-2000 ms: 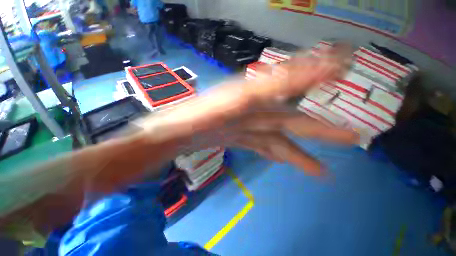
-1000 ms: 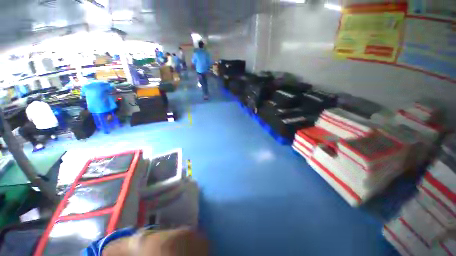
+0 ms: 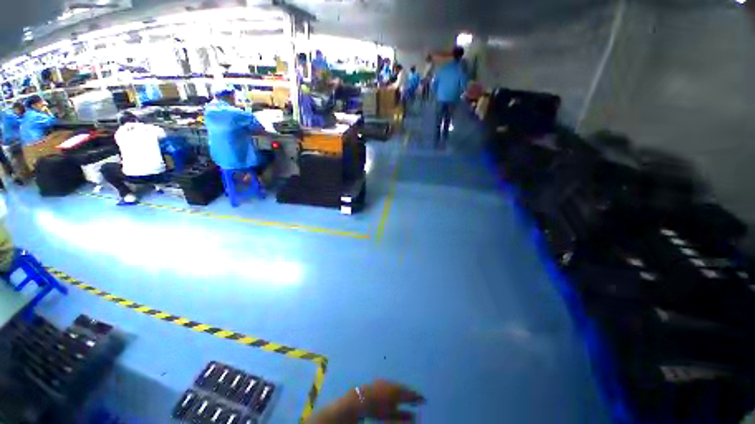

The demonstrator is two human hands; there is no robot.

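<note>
My left hand (image 3: 382,402) is small and blurred at the bottom edge, reaching in from below with its fingers pointing right. It has a thin pale band at the wrist and holds nothing that I can see. My right hand is not in view. Black trays with pale-marked dark units (image 3: 223,392) lie low to the left of my hand, not touching it. More stacked black trays (image 3: 60,358) stand at the lower left, by a bench corner.
Blue floor (image 3: 447,281) with yellow and striped lines lies ahead. Dark stacks (image 3: 629,248) line the right wall on a blue base. A person in blue (image 3: 449,89) is in the aisle. Seated workers (image 3: 232,137), a blue stool (image 3: 35,277) and a black stack (image 3: 323,178) are at left.
The view has moved along the aisle. The red-edged trays and white-and-red stacks have left view. Black trays and a striped floor line now show. My left hand now shows its fingers.
</note>
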